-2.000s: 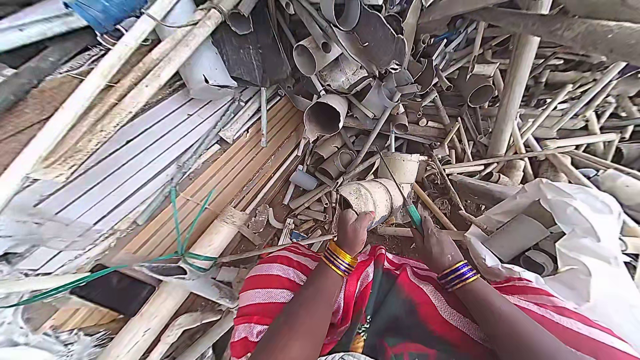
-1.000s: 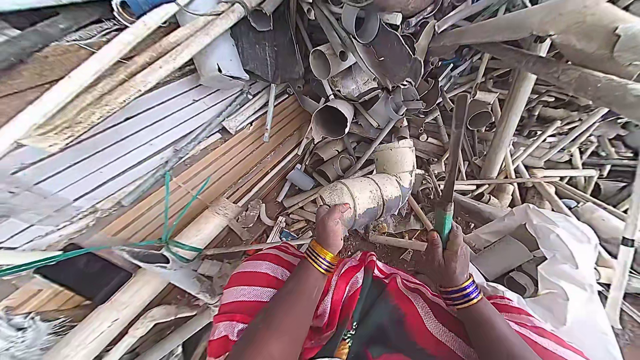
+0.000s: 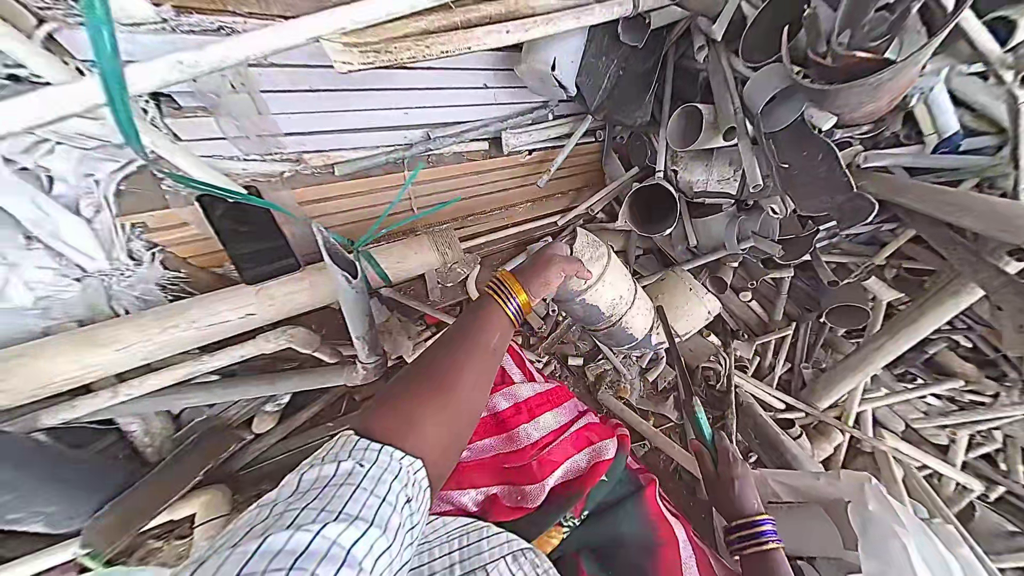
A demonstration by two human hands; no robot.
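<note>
My left hand point(image 3: 554, 274) grips the near end of a thick, segmented off-white plastic pipe elbow point(image 3: 612, 296), whose far part bends toward the right. A knife or similar long dark blade point(image 3: 677, 364) with a green handle point(image 3: 703, 424) is in my right hand point(image 3: 726, 472). The blade points up and away, its tip close beside the right part of the elbow; whether they touch I cannot tell. Striped red cloth point(image 3: 544, 432) covers my lap just below the elbow.
Pipe offcuts point(image 3: 652, 208) and thin rods are heaped ahead and to the right. Slatted strips point(image 3: 496, 188) and a long pale pipe point(image 3: 200, 324) lie at left, near a dark phone-like slab point(image 3: 248, 236) and green twine point(image 3: 372, 240). A white sack point(image 3: 872, 512) is at lower right.
The blade pointed nearly straight up, apart from the elbow, one second ago; now it leans left with its tip by the elbow. The view has swung left.
</note>
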